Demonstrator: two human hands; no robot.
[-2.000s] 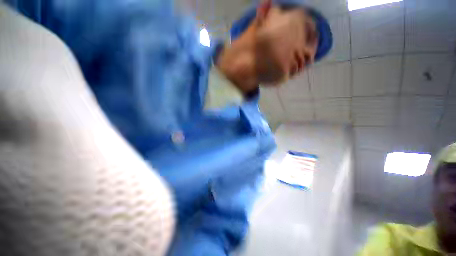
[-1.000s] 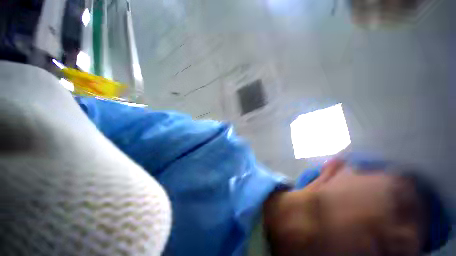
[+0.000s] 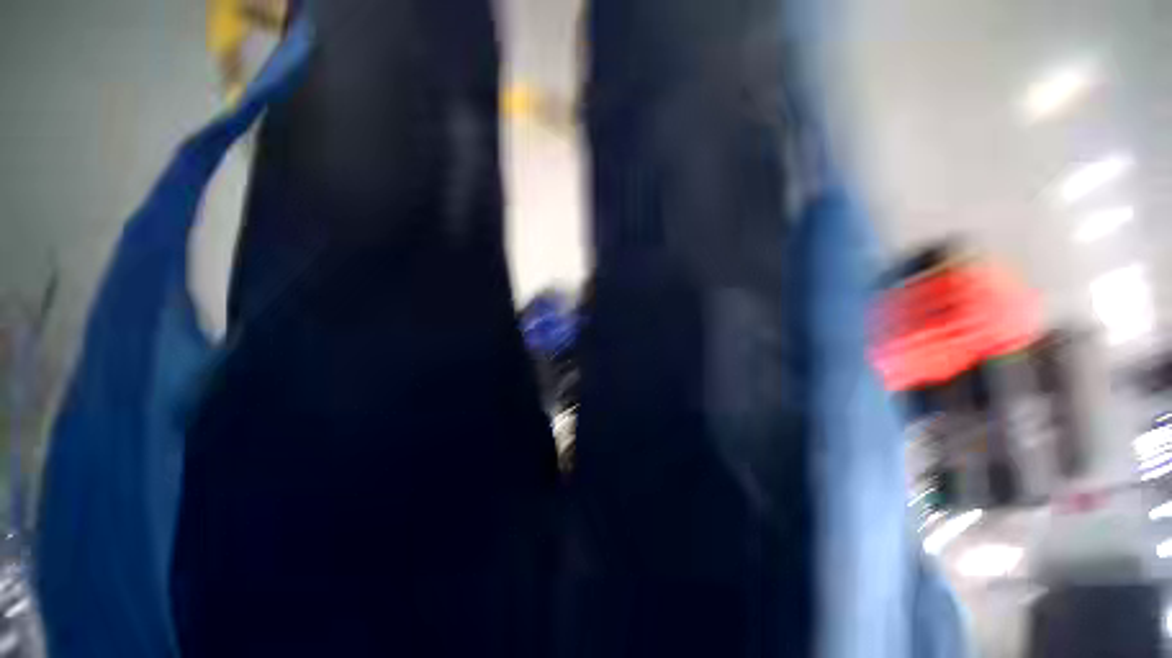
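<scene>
Neither my left hand nor my right hand can be made out in the blurred head view. Two dark trouser legs (image 3: 373, 386) fill the middle, with a narrow pale gap between them. Blue smock cloth (image 3: 122, 424) hangs on the left side and lighter blue cloth (image 3: 855, 424) on the right side. I cannot tell whose legs and smock these are. No held object shows.
A blurred red-orange shape (image 3: 958, 321) shows at the right, with dark upright shapes below it. Bright light patches (image 3: 1121, 302) lie at the far right. A yellow shape (image 3: 242, 36) is at the upper left. A small blue-violet thing (image 3: 550, 324) shows between the legs.
The view has swung from the ceiling and a person in blue to dark trouser legs. The white knitted glove that filled the left side is out of view.
</scene>
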